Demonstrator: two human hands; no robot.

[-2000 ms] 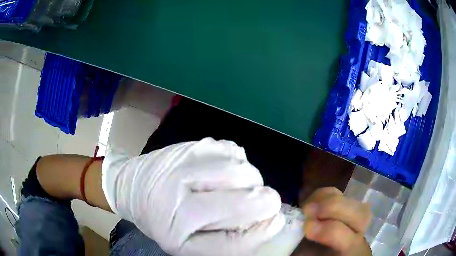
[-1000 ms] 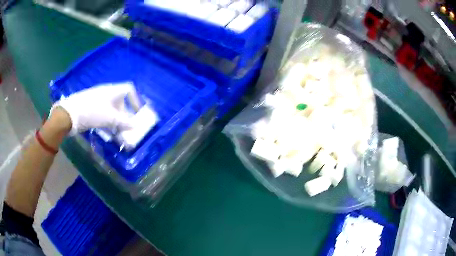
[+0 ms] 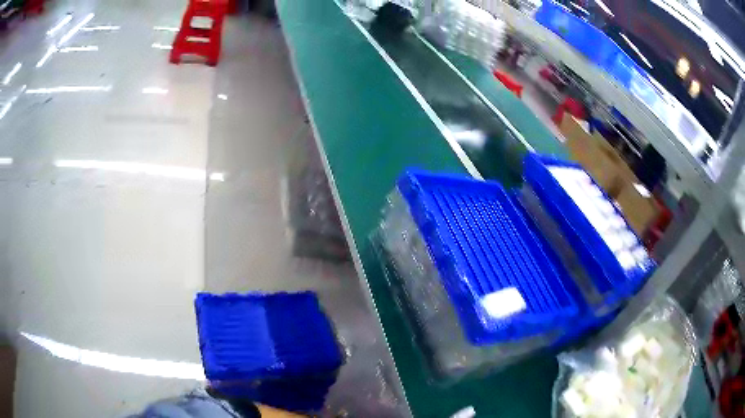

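Observation:
A small white part (image 3: 502, 302) lies in the near end of a ribbed blue tray (image 3: 498, 241) on the green bench. The tray rests on a stack of clear plastic trays (image 3: 417, 286). Neither of my hands can be made out. A skin-toned sliver at the bottom edge, by the floor trays, is too cut off to name. A small pale thing (image 3: 462, 412) is cut off at the bottom edge of the bench.
Another blue tray (image 3: 564, 220) with white parts stands beyond. A clear bag of cream parts (image 3: 629, 371) is at the lower right. Blue trays (image 3: 269, 336) are stacked low beside the bench. A red stool (image 3: 198, 33) stands on the floor. A dark conveyor (image 3: 457, 110) runs along the bench.
The view has swung left towards the floor and along the bench. My gloved left hand has left the tray and the picture; a white part now lies in the tray.

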